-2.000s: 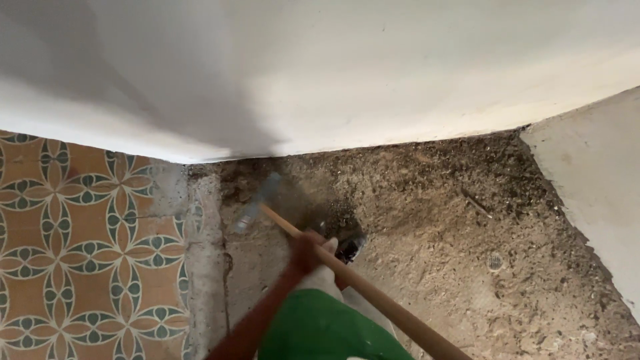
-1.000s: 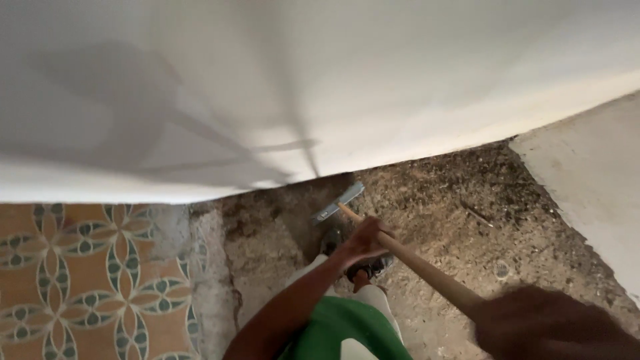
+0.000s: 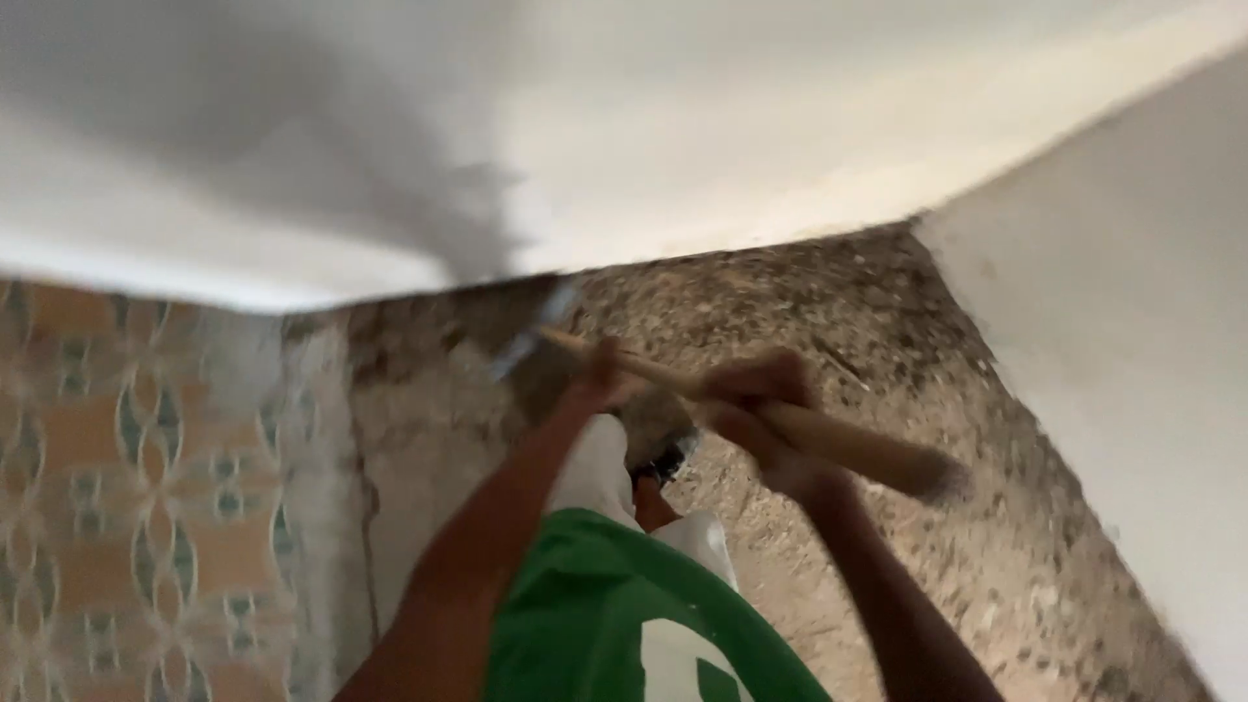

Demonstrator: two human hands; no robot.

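A long-handled tool with a pale wooden handle (image 3: 838,439) slants from right of centre toward the wall. Its narrow grey metal head (image 3: 534,331) is blurred and lies low by the foot of the wall; whether it touches the ground cannot be told. My left hand (image 3: 606,375) grips the handle close behind the head. Farther up the handle, my right hand (image 3: 765,405) is wrapped around it, with the blunt end sticking out past it. Below my hands a dark shoe (image 3: 668,458) shows on the ground.
Rough bare earth (image 3: 926,507) covers the floor under me. A white wall (image 3: 682,146) runs across the front, and another pale wall (image 3: 1102,292) stands at right. Patterned tiles (image 3: 146,487) lie at left, bordered by a concrete strip (image 3: 322,546).
Compared with one second ago, my right hand is farther from the camera and the handle's end now shows. The tool head has swung left along the wall's foot.
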